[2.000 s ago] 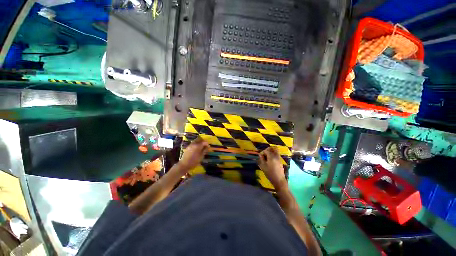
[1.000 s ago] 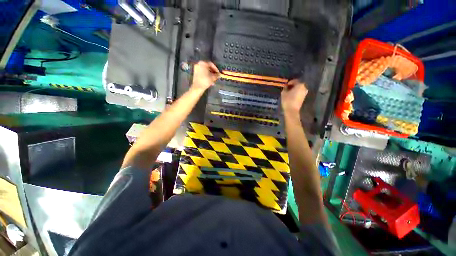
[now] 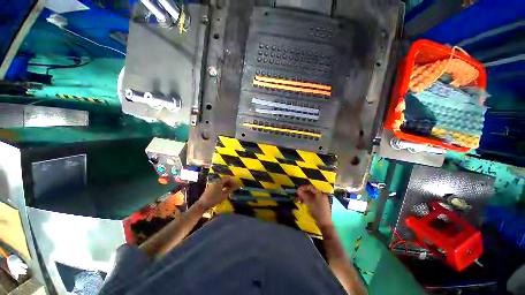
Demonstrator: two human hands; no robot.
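The mould plate (image 3: 292, 60) lies in front of me with rows of small cavities. Two orange strips (image 3: 292, 86), two grey strips (image 3: 286, 109) and a yellow strip (image 3: 282, 130) lie across it. The hazard-striped loading board (image 3: 276, 164) is at the plate's near edge. Teal-grey strips (image 3: 263, 194) lie on the board between my hands. My left hand (image 3: 221, 190) is at their left end and my right hand (image 3: 311, 200) at their right end, fingers bent. Whether the fingertips hold a strip is too small to tell.
An orange-red basket (image 3: 403, 92) full of bumpy orange, teal and yellow pieces stands right of the mould. A control box (image 3: 166, 155) is at the left. A red stool (image 3: 446, 236) is at the lower right. A grey metal plate with cylinders (image 3: 158, 69) is at the upper left.
Both hands have drawn back from the mould to the loading board. The second orange strip, held over the mould a second ago, now lies on it beside the first.
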